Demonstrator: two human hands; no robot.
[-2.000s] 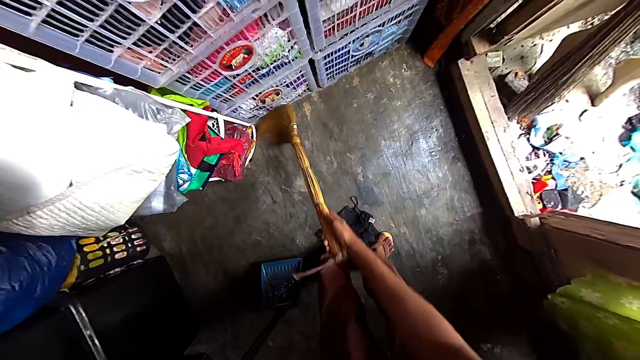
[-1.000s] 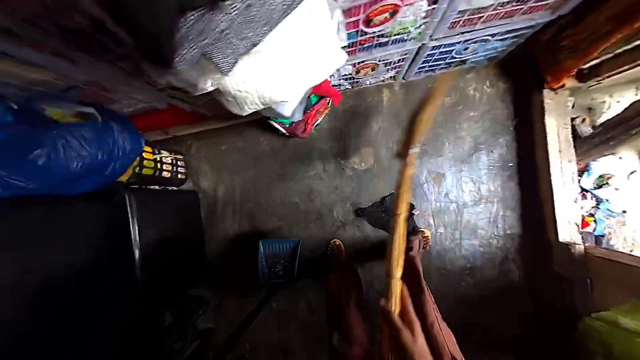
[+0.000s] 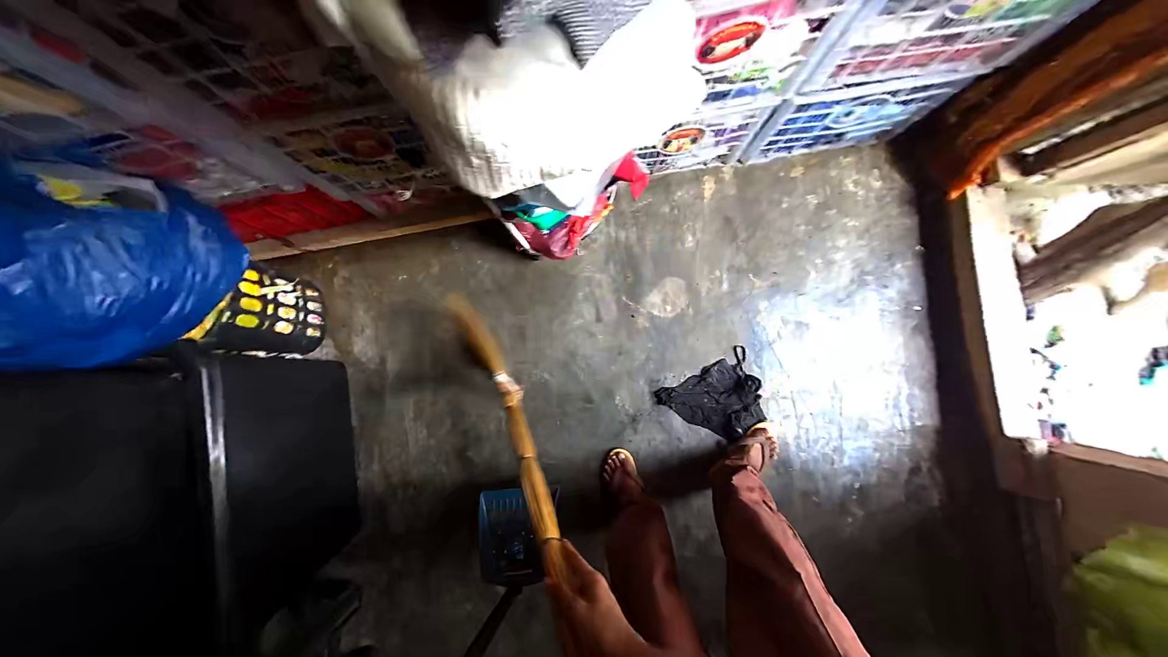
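Note:
My right hand [image 3: 589,598], at the bottom centre, is closed around the bamboo-like handle of a soft broom [image 3: 525,438]. The broom slants up and left, its blurred brush end above the concrete floor or against it; contact cannot be told. Partly behind the handle sits a blue dustpan [image 3: 506,538] with small dark bits in it, and its dark long handle runs out of the bottom edge. A crumpled black strappy garment [image 3: 716,397] lies on the floor against my foot in a sandal. My left hand is out of view.
A black box-like piece [image 3: 274,447] stands at left, with a blue plastic bag [image 3: 119,265] and a patterned basket [image 3: 274,310] behind. Plastic crates [image 3: 821,82] line the back, beside a white cloth-topped bag [image 3: 557,109]. A wooden-framed opening [image 3: 995,310] is at right.
The broom's brush end has swung from the upper right, near the crates, over to the left side of the dustpan and the garment. My right hand still holds it. The view has shifted left since the earliest frame.

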